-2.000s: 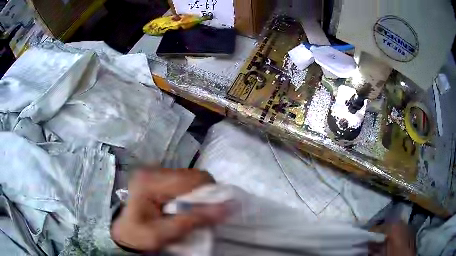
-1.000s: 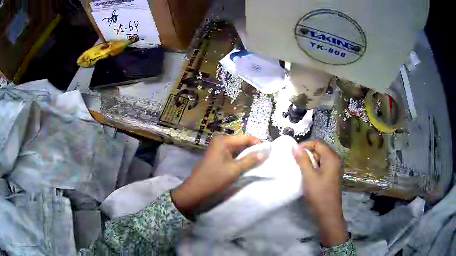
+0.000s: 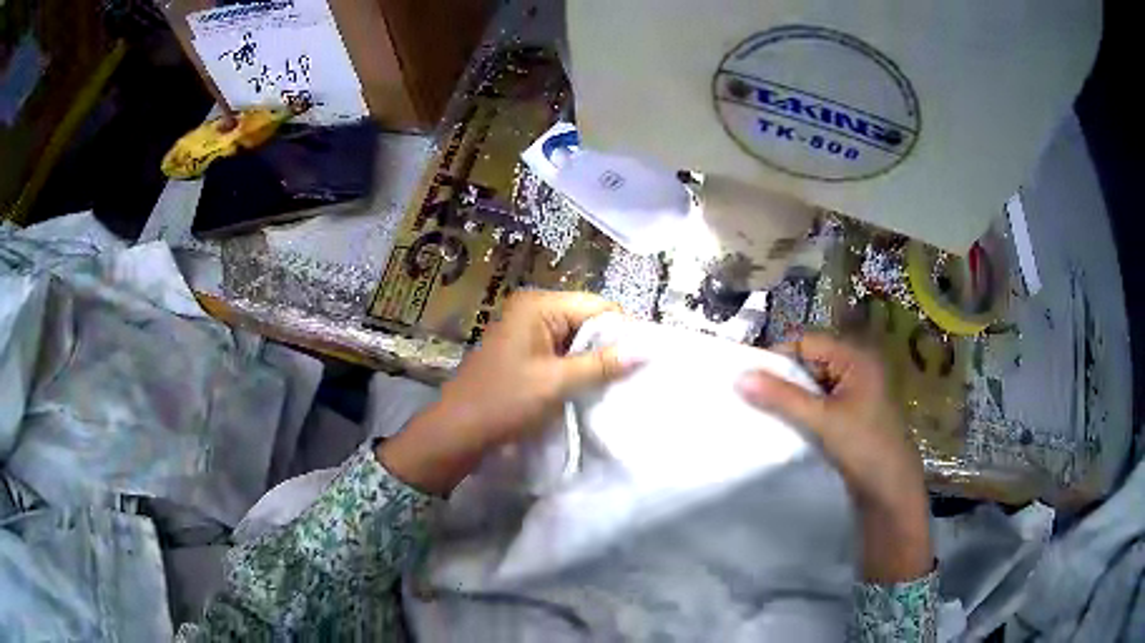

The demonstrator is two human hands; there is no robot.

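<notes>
A white to pale grey garment (image 3: pixel 703 427) is stretched between my two hands in front of the machine, its upper edge at the lower die post. My left hand (image 3: pixel 527 364) pinches the edge on the left side. My right hand (image 3: pixel 841 408) pinches it on the right, thumb on top. The cream machine head (image 3: pixel 628 75) with its round blue TAKING TK-808 badge stands above. The dark die tip (image 3: pixel 726 291) shows just behind the cloth edge. The cloth hides most of the lower post. The rest of the garment hangs down toward my lap.
Heaped grey-white garments (image 3: pixel 151 377) lie at left. A black flat object (image 3: pixel 283 182) with a crumpled yellow thing (image 3: pixel 226 141) on it sits by a cardboard box (image 3: pixel 414 63). A white oval plate (image 3: pixel 615 189), tiny white specks and a yellow tape roll (image 3: pixel 942 295) surround the post.
Both hands brought the cloth up to the machine from the lap. Since the later earlier frame, the hands have spread wider and the cloth edge now covers more of the post. The view has shifted slightly.
</notes>
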